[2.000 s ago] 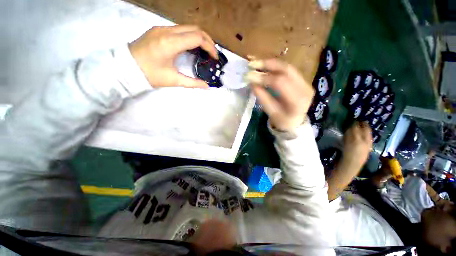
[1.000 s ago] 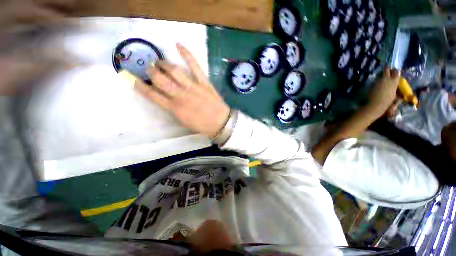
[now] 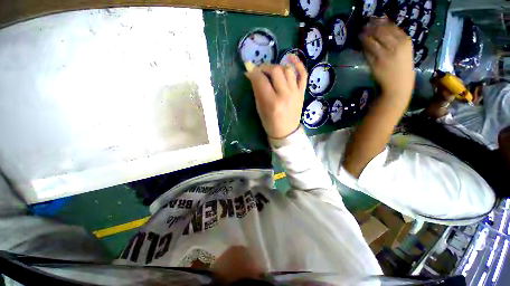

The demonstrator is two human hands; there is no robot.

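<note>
My right hand [image 3: 278, 98] is over the green bench, fingers bent. A cream finger cot on one fingertip meets the lower rim of a round black-rimmed unit with a pale disc [image 3: 258, 48]. I cannot tell whether the fingers grip this unit or only touch it. A second unit [image 3: 293, 57] is partly hidden behind the fingers. My left hand is not in view; only a grey-looking sleeve shows at the lower left.
The white board [image 3: 106, 84] with a smudged corner lies at left, below the brown sheet's edge [image 3: 246, 5]. More units [image 3: 320, 79] stand to the right. A neighbour's hand [image 3: 388, 53] reaches over them. Another person holds a yellow-orange tool [image 3: 456, 86] at far right.
My right hand and the unit have moved right, from the white board to the green surface beside the other units. My left hand has left the view. The neighbour's hand has moved left over the units.
</note>
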